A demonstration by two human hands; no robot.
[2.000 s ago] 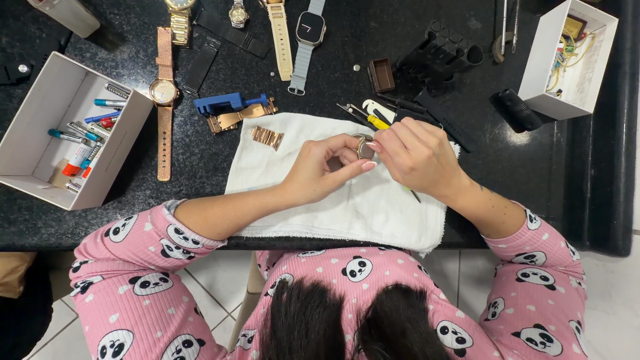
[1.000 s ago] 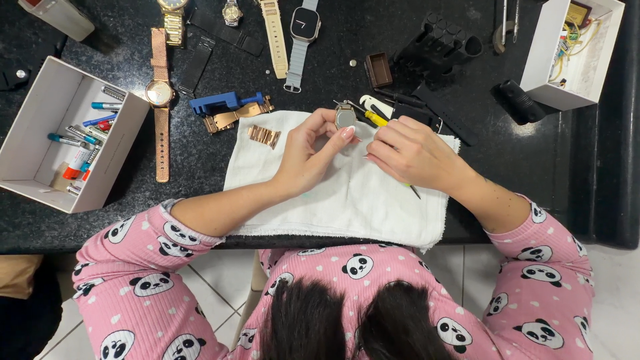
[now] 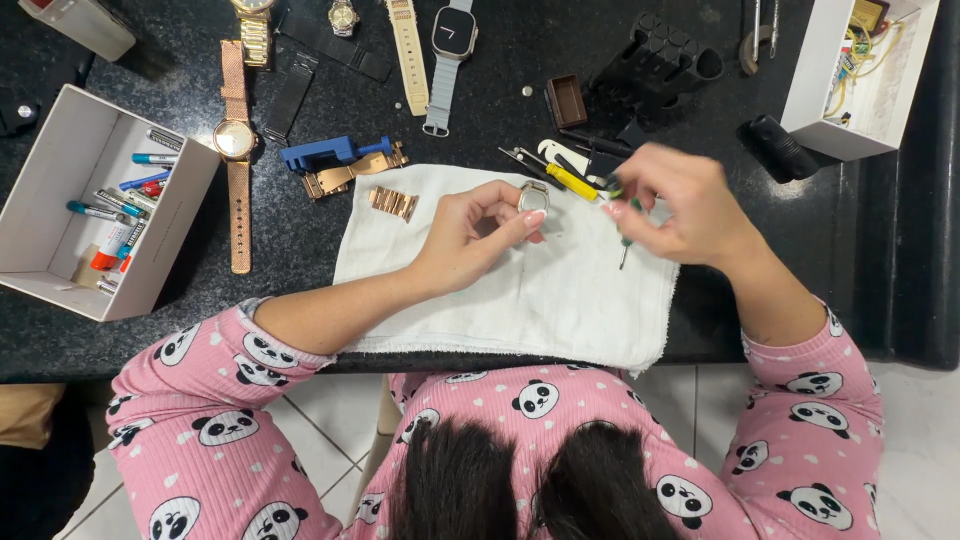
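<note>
My left hand holds a small silver watch case between thumb and fingers, above a white towel. My right hand, partly blurred, is to its right over the towel's upper right corner. Its fingers are at a green-handled screwdriver; whether they grip it is unclear. Just left of those fingertips lies a yellow-handled tool, beside tweezers and a white tool. A rose-gold bracelet piece rests on the towel's upper left, near a blue clamp-like tool and a metal watch band.
A white box of small batteries and tubes stands left; another white box is at upper right. Several watches, including a rose-gold one and a smartwatch, lie along the back. A black holder and small brown box stand beyond the towel.
My right hand has moved right, away from the watch case, and is now beside the screwdriver. My left hand still holds the case, which now shows more fully.
</note>
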